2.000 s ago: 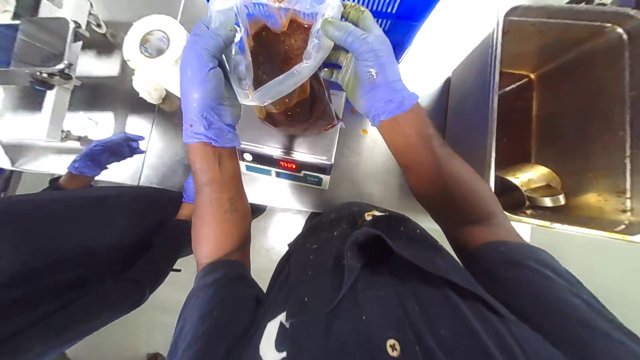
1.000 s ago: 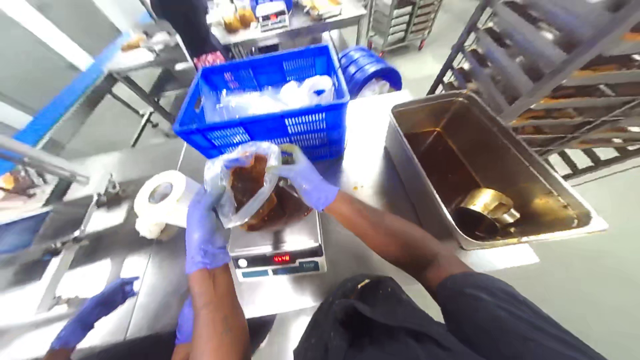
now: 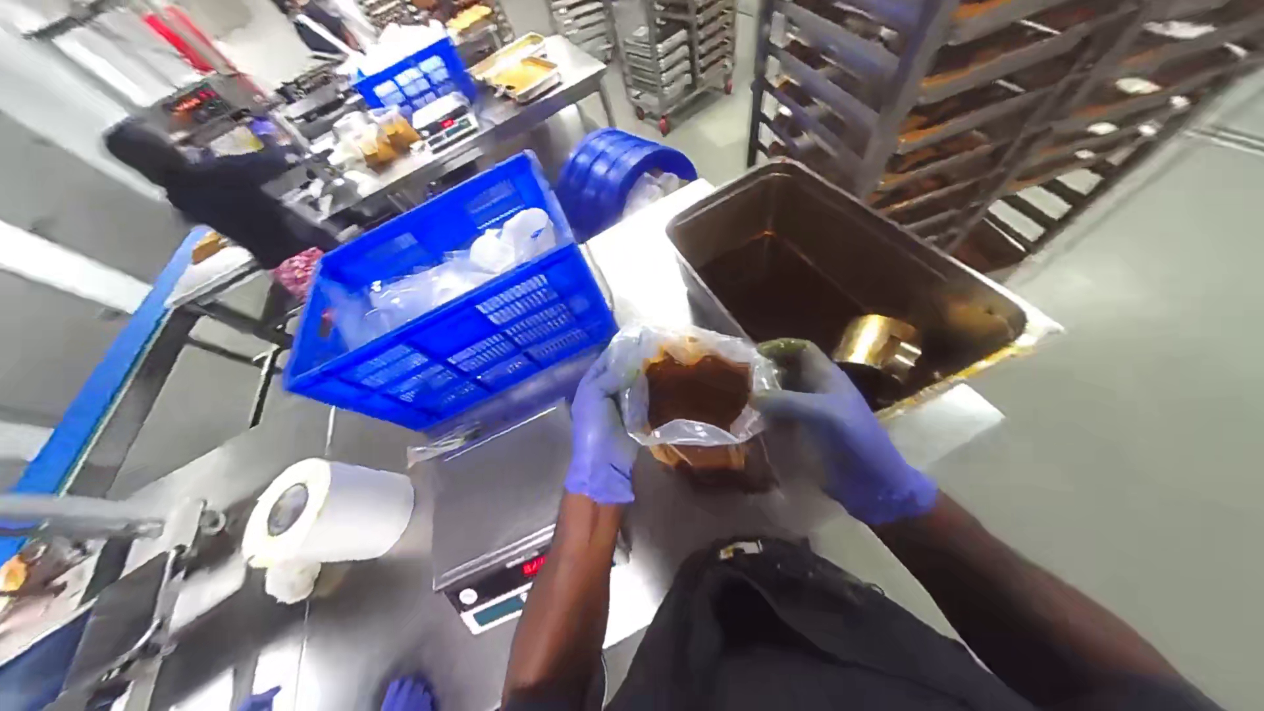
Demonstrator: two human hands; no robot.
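Observation:
Between my two gloved hands is a clear plastic bag of brown sauce, its mouth spread wide. My left hand grips the left rim of the bag; my right hand, its glove stained near the fingertips, grips the right rim. The bag is in front of the steel counter, to the right of a digital scale with a lit red display. Behind my right hand, a deep metal pan holds dark sauce and a metal cup-like vessel.
A blue plastic crate with clear bags stands behind the scale. A white roll lies at the left. Blue round containers and tray racks stand beyond. A co-worker is at the back left; another person's gloved fingers show at the bottom.
My hands have carried the bag off the scale to its right, nearer the metal pan. The view has tilted up and turned.

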